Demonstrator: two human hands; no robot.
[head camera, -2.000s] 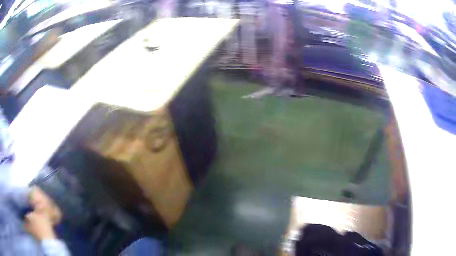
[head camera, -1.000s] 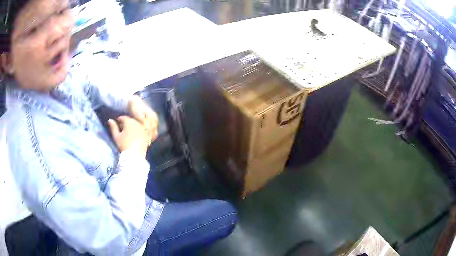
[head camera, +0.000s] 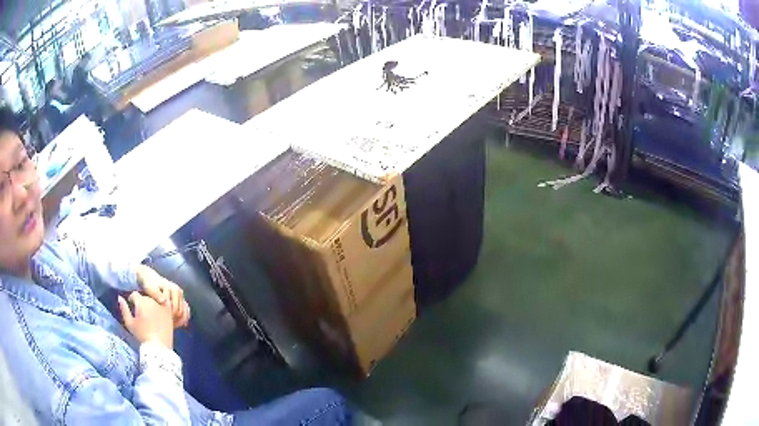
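Neither of my hands is in the picture. A low light brown carton (head camera: 620, 384) with shiny tape glare stands at the bottom right, cut off by the lower edge. A black cloth (head camera: 584, 413) with rounded lobes lies over its near part, mostly out of the picture. No small white piece shows on the part of the cloth in view.
A person in a denim jacket (head camera: 62, 333) sits at left, hands together. A tall brown box marked "SF" (head camera: 374, 274) stands beside a white-topped table (head camera: 333, 125) with a small dark item (head camera: 398, 76). Pale strips (head camera: 595, 116) hang at the back. A white table edge (head camera: 743, 316) is at right.
The view has swung left, then partly back right. The person and the SF box now sit further left than one second ago, and more of the carton and black cloth shows.
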